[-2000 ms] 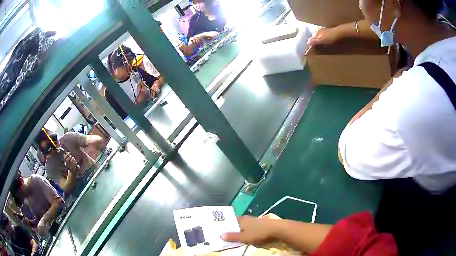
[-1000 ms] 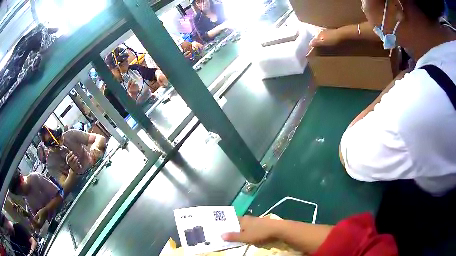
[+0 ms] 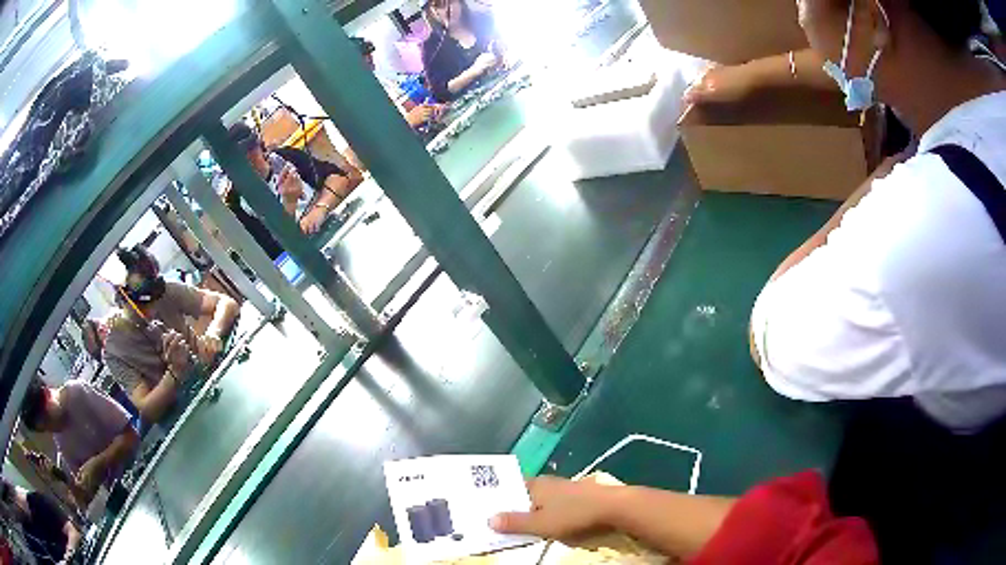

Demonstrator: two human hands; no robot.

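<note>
My right hand [image 3: 565,509], in a red sleeve, comes in from the lower right. Its fingers hold a white leaflet [image 3: 456,504] by the right edge, thumb on top. The leaflet's cover shows two dark upright shapes and a QR code. Crumpled yellow-tan wrapping paper [image 3: 601,551] lies under the hand and leaflet, partly hidden by them and cut off by the bottom edge. My left hand is not in view.
A green post [image 3: 441,221] stands beside the dark belt [image 3: 441,386]. A white foam block [image 3: 620,135] sits by an open brown carton [image 3: 778,158]. A person in white [image 3: 883,287] stands right. A wire loop [image 3: 662,444] lies near my hand. Several people work across the line.
The white foam block has shifted slightly down along the belt. People across the line have moved their arms and heads. My right hand and the leaflet have stayed in place.
</note>
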